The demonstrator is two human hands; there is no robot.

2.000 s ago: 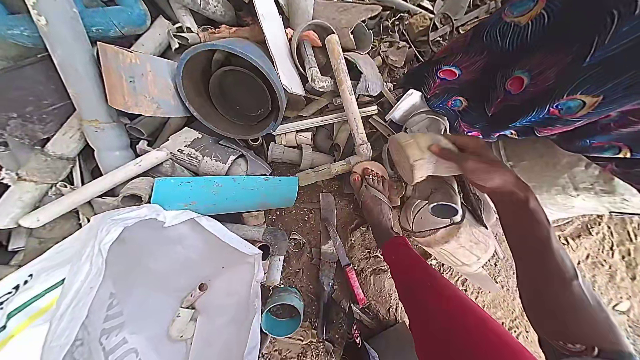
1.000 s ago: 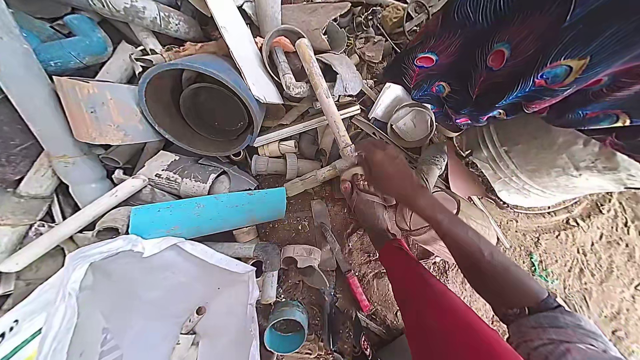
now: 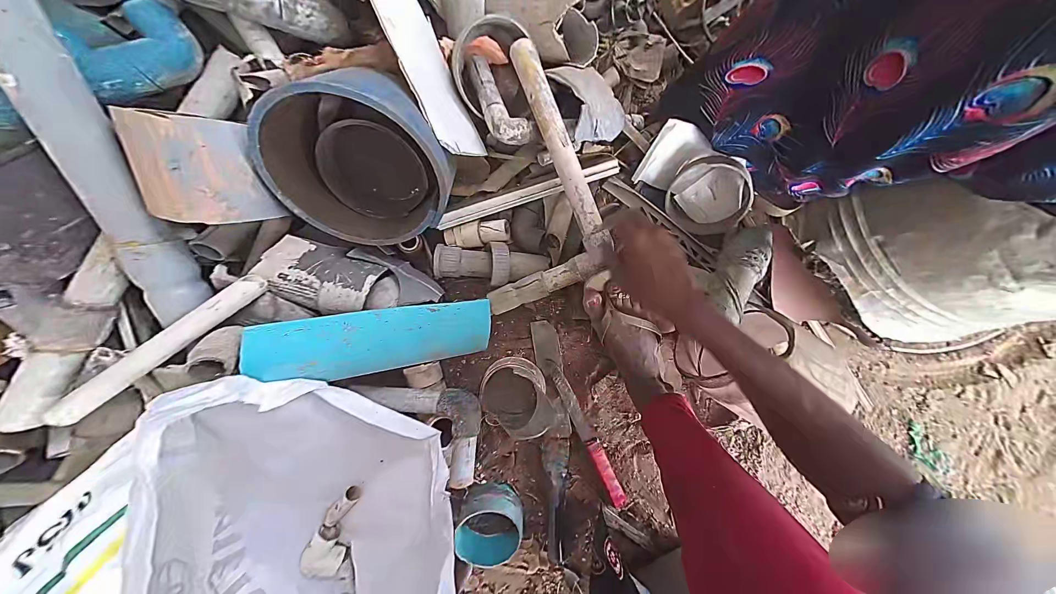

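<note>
My right hand point(image 3: 652, 268), slightly blurred, is closed around the junction of a branched plastic pipe point(image 3: 557, 136). One long pale arm of the pipe points up toward a large ring-shaped pipe end, and a shorter arm point(image 3: 536, 285) reaches left to a bright blue cut pipe section point(image 3: 367, 340). Just below the hand is a foot point(image 3: 631, 342) in a sandal, with a red trouser leg. A knife-like tool with a red handle point(image 3: 606, 474) lies on the soil left of that leg, beside a short grey pipe collar point(image 3: 517, 398). My left hand is out of view.
A white woven sack point(image 3: 280, 462) holding a few pipe fittings stands open at lower left. A wide pipe coupling point(image 3: 351, 157) and scrap pipes fill the upper left. A blue-green pipe ring point(image 3: 488, 525) lies near the sack. Peacock-feather-patterned cloth point(image 3: 858, 91) hangs at upper right.
Two seconds ago my right hand held a pale pipe piece at the right. It has since moved left and down to the branched pipe, and that piece is out of the hand.
</note>
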